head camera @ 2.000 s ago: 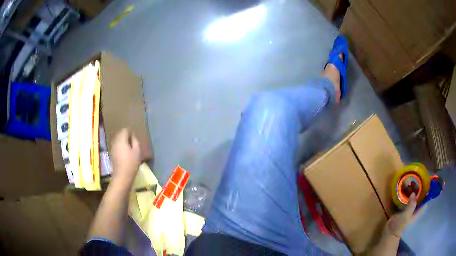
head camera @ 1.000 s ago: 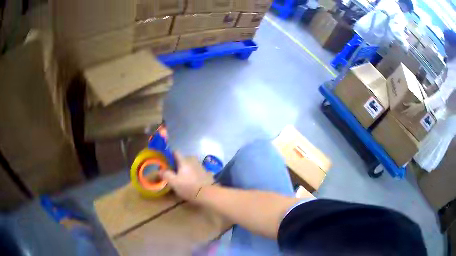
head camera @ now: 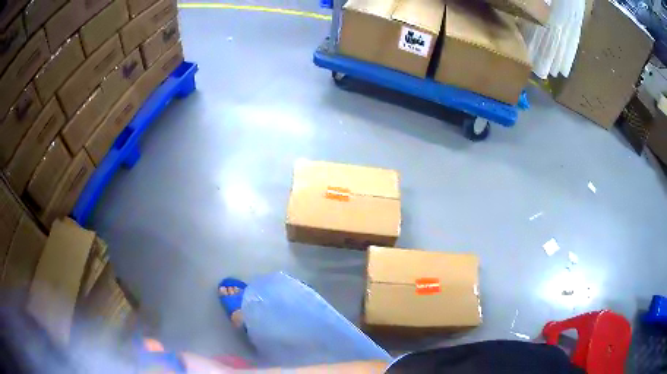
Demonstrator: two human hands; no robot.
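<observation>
Two closed brown cartons lie on the floor, the farther one (head camera: pixel 344 215) and the nearer one (head camera: pixel 423 307). Each has a small red-orange label across its top seam. My right forearm runs along the bottom edge from a black sleeve. My right hand (head camera: pixel 194 362) is blurred and cut off at the bottom left. It is closed around the tape dispenser (head camera: pixel 162 358), seen only as a blue and orange smear. My left hand is out of the picture. The carton under the dispenser is not visible.
Stacked cartons (head camera: pixel 95 88) stand on a blue pallet (head camera: pixel 110 172) at left, with flat cardboard (head camera: pixel 62 270) below them. A blue trolley (head camera: pixel 417 89) carries large cartons at the top. A red plastic stool (head camera: pixel 603 342) is at bottom right. Paper scraps lie on the floor at right.
The view has swung right, bringing both labelled floor cartons fully into sight. My right hand and the dispenser now sit at the bottom left edge; the carton beneath them has left view.
</observation>
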